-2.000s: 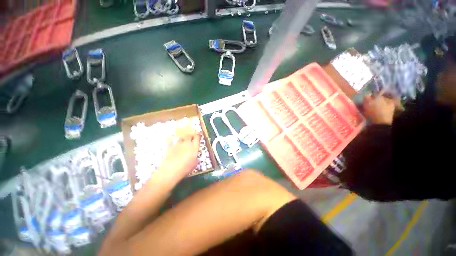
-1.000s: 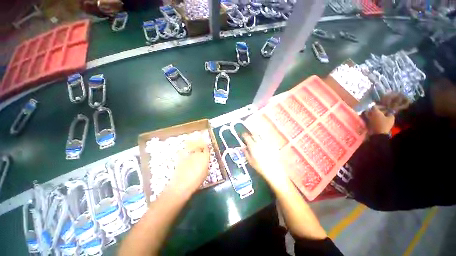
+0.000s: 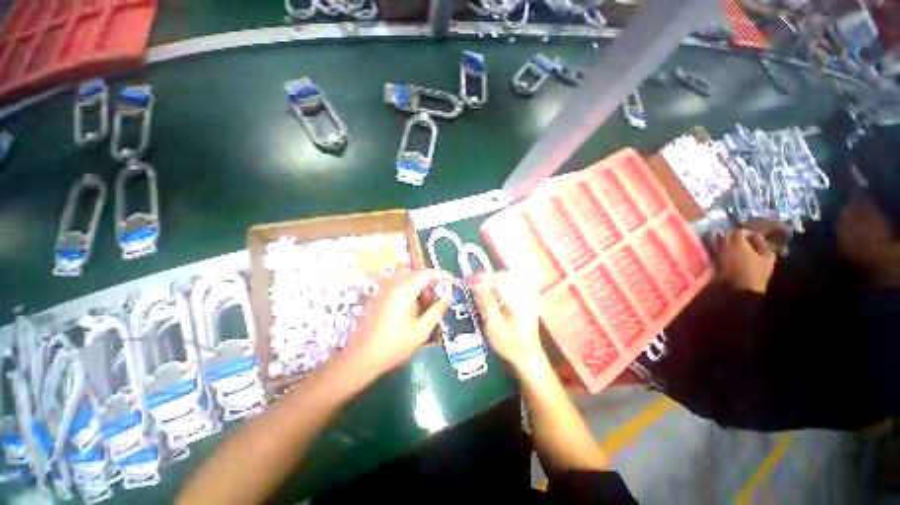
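My left hand [image 3: 400, 321] is at the right rim of the cardboard box [image 3: 259, 311] of white rings [image 3: 321, 296]. Its thumb and fingertips pinch a small white ring [image 3: 441, 288]. My right hand [image 3: 505, 314] is close beside it, fingertips bent together over the padlock units; whether it holds anything is too blurred to tell. A silver looped padlock unit [image 3: 464, 353] with a blue-and-white end lies under and between both hands. Other loops show just beyond the fingertips, partly hidden.
A salmon-red parts tray [image 3: 617, 266] is right of my hands. Upright-looking lock units [image 3: 168, 390] are packed left of the box. Scattered units [image 3: 316, 113] lie on the green belt [image 3: 227, 158]. A slanting post [image 3: 602, 94] rises behind the tray. Another person's hand [image 3: 745, 258] is at right.
My left hand has come out of the box to its right side with a ring. My right hand, hidden at first, is now beside it over the units. The view has shifted.
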